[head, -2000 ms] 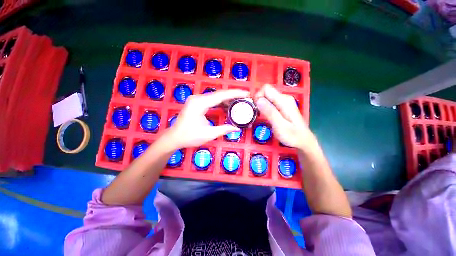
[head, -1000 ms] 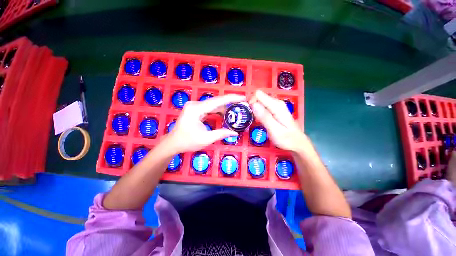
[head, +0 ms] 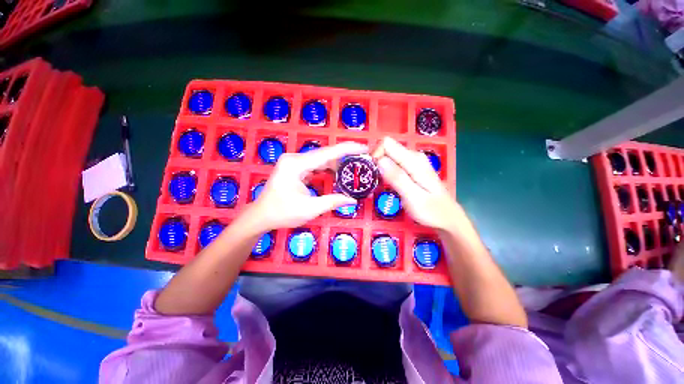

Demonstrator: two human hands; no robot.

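Observation:
A round watch head point(head: 358, 177) is held over the tray, its black dial with white and red markings facing up. My left hand point(head: 289, 191) grips it from the left between thumb and fingers. My right hand point(head: 417, 186) touches its right edge with the fingertips. The red-orange compartment tray point(head: 300, 265) lies below, most visible pockets holding watch heads with blue discs up point(head: 302, 244). One top-row pocket point(head: 392, 116) is empty. The top right pocket holds a watch head point(head: 428, 121) with its black dial up. My hands hide some middle pockets.
Stacked red trays point(head: 49, 165) stand at the left. A tape roll point(head: 112, 216), white paper slip point(head: 104, 178) and dark pen point(head: 126, 146) lie beside them. At the right are a grey metal post point(head: 615, 124), another tray point(head: 619, 217) and a person's lilac sleeve point(head: 622, 315).
The dial of the held watch head, first whitened and then partly covered by glare, now shows dark with red and white markings. Both hands and the tray sit slightly lower in view than two seconds ago.

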